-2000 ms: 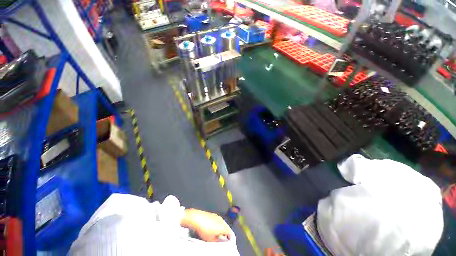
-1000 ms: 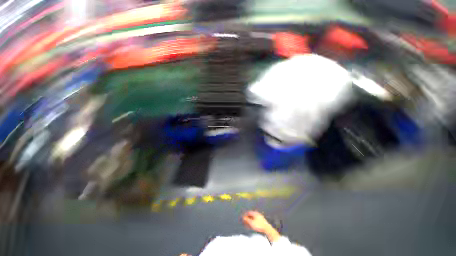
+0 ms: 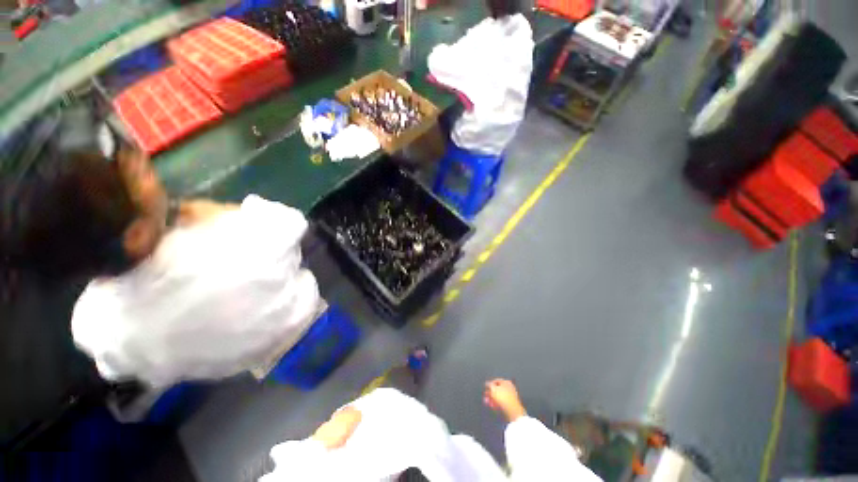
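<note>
My left hand [image 3: 337, 428] shows at the lower edge, low against my white coat. Its fingers are not clear. My right hand [image 3: 505, 397] is small, a little above the lower edge, loosely curled over the grey floor. I cannot tell whether either hand holds anything. Neither touches the black crate [image 3: 439, 285], which lies nearest in front of me, full of small dark and shiny parts, on the floor beside the green bench [image 3: 282, 160]. An open cardboard box [image 3: 421, 134] of small parts sits on the bench.
A seated person in a white coat [image 3: 202, 292] is at the left on a blue stool [image 3: 320, 350]. Another person [image 3: 489, 80] sits on a blue stool [image 3: 468, 179] beyond the crate. Red-orange trays [image 3: 226, 52] stand on the bench. Red bins [image 3: 788, 179] stand at the right. Yellow tape [image 3: 527, 202] marks the floor.
The view has swung right along the line. The black crate, cardboard box and second person now show clearly. The steel cylinders and blue shelf are out of view. Both hands remain low.
</note>
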